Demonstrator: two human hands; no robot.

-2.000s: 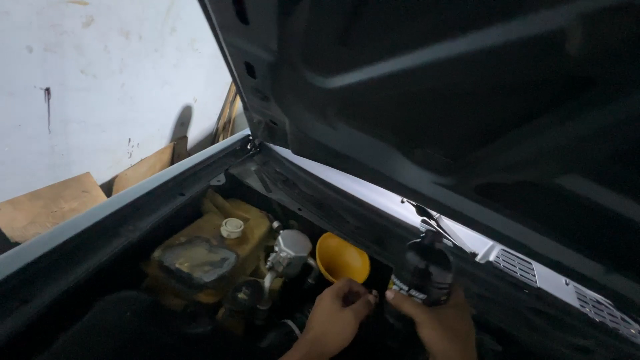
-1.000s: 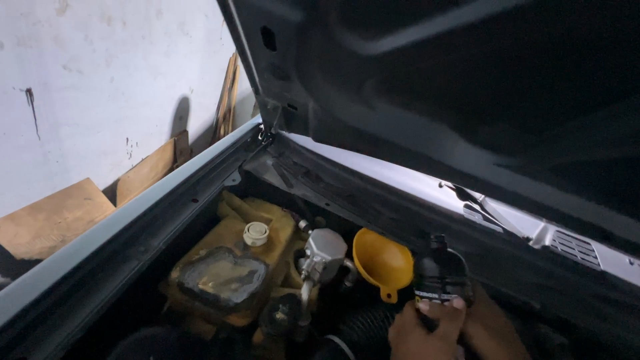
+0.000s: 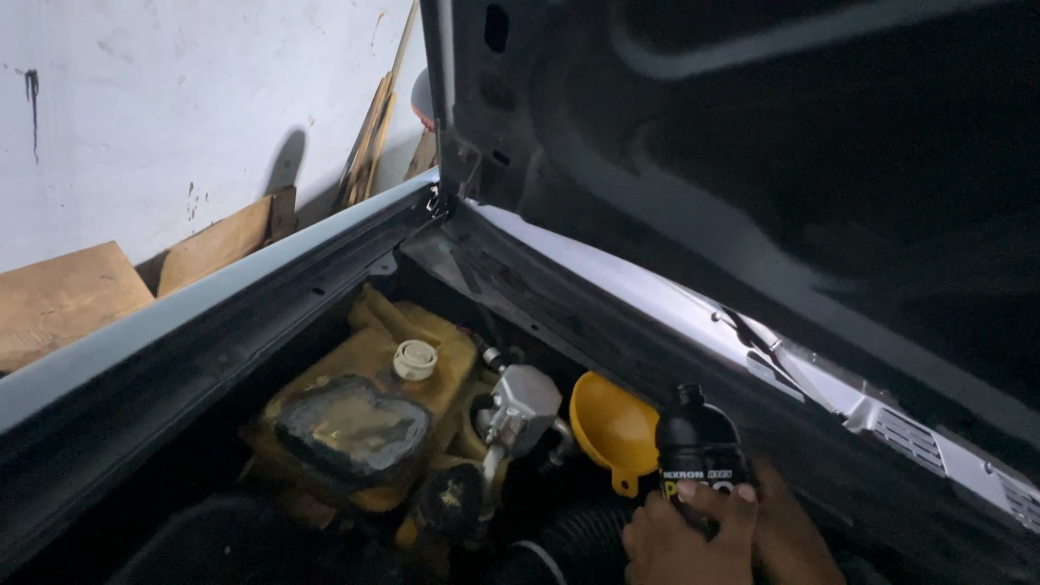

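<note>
In the head view a black plastic fluid bottle (image 3: 700,435) stands upright at the lower right, its neck uncapped as far as I can see. My left hand (image 3: 691,532) has its fingers on the front of the bottle, over the label. Behind and to the right of it, my right hand (image 3: 784,524) is wrapped about the bottle, its fingers mostly hidden. Just left of the bottle a yellow plastic funnel (image 3: 609,426) sits in the engine bay, its wide mouth up and its hanging tab toward me.
A yellowed plastic reservoir (image 3: 325,386) with a white cap (image 3: 415,359) lies left of a metal housing (image 3: 526,398). A black corrugated hose (image 3: 581,540) runs below the funnel. The raised hood (image 3: 731,162) hangs overhead; the fender edge (image 3: 219,284) crosses the left.
My left hand has moved from beside the funnel onto the bottle's front. The funnel, seen in both earlier frames, stays in the engine bay. The view has shifted.
</note>
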